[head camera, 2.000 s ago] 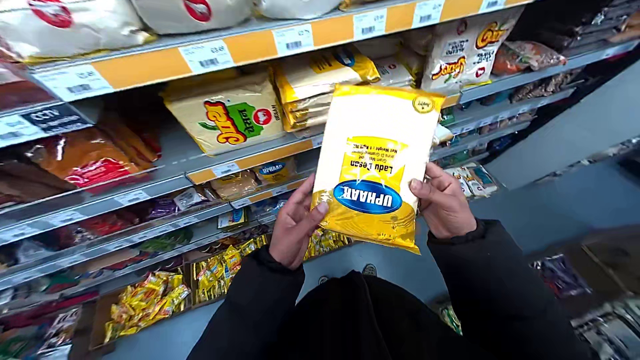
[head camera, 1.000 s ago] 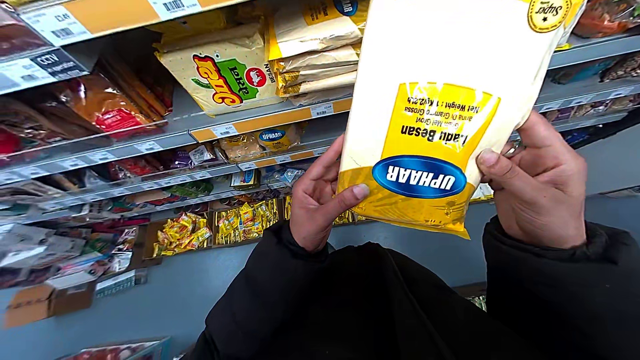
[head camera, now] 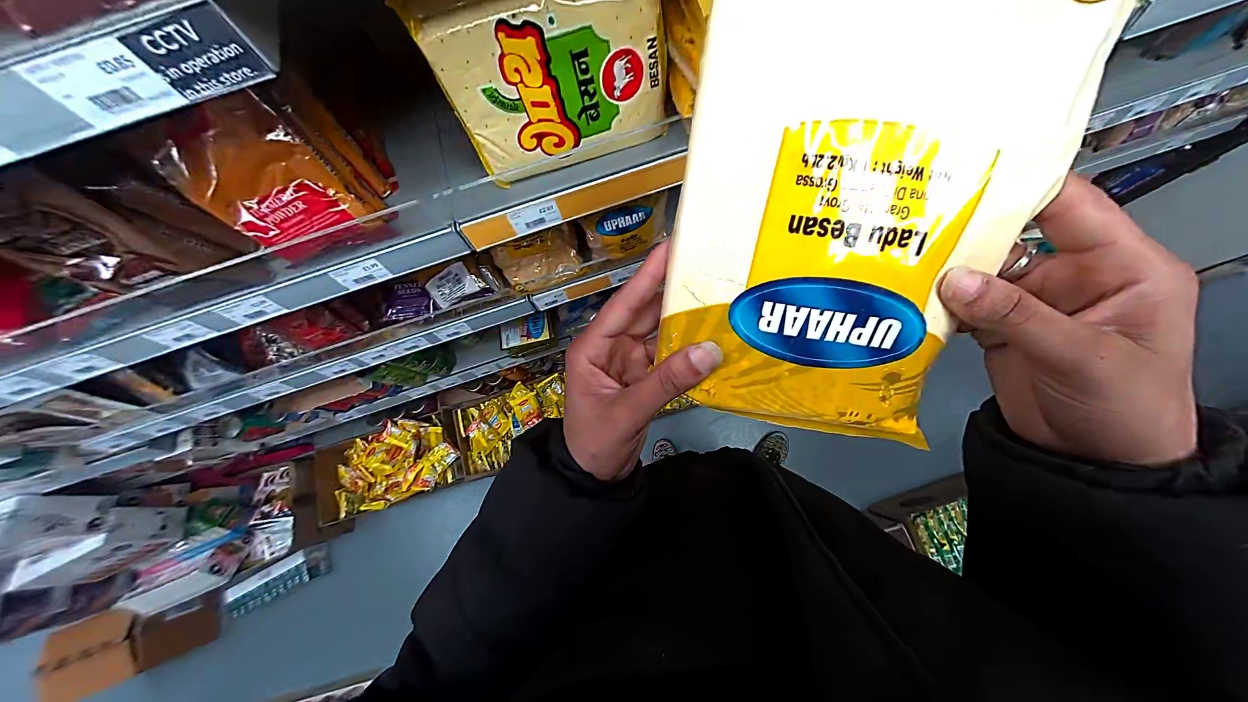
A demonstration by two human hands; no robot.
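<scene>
A plastic bag of Uphaar Ladu Besan flour (head camera: 858,234), cream with a yellow lower end and a blue oval, fills the upper right of the view, its print upside down to me. My left hand (head camera: 624,375) grips its lower left side, thumb on the front. Holding the right edge is my right hand (head camera: 1082,322), its thumb also on the front and a ring partly seen on a finger. The bag's top runs out of view. Behind it to the left, a cream besan bag (head camera: 556,83) lies on a shelf.
Shelf edges (head camera: 575,203) with price labels run along the left. They hold an orange powder bag (head camera: 263,175) and small packets (head camera: 429,292). Lower down are boxes of yellow packets (head camera: 395,463) and an open cardboard box (head camera: 127,634) near the grey floor (head camera: 322,624). A green-packet box (head camera: 941,534) sits at lower right.
The flour bag and both my hands appear larger and nearer than two seconds ago, and both hands have stayed on it. The view has shifted toward the lower left shelves.
</scene>
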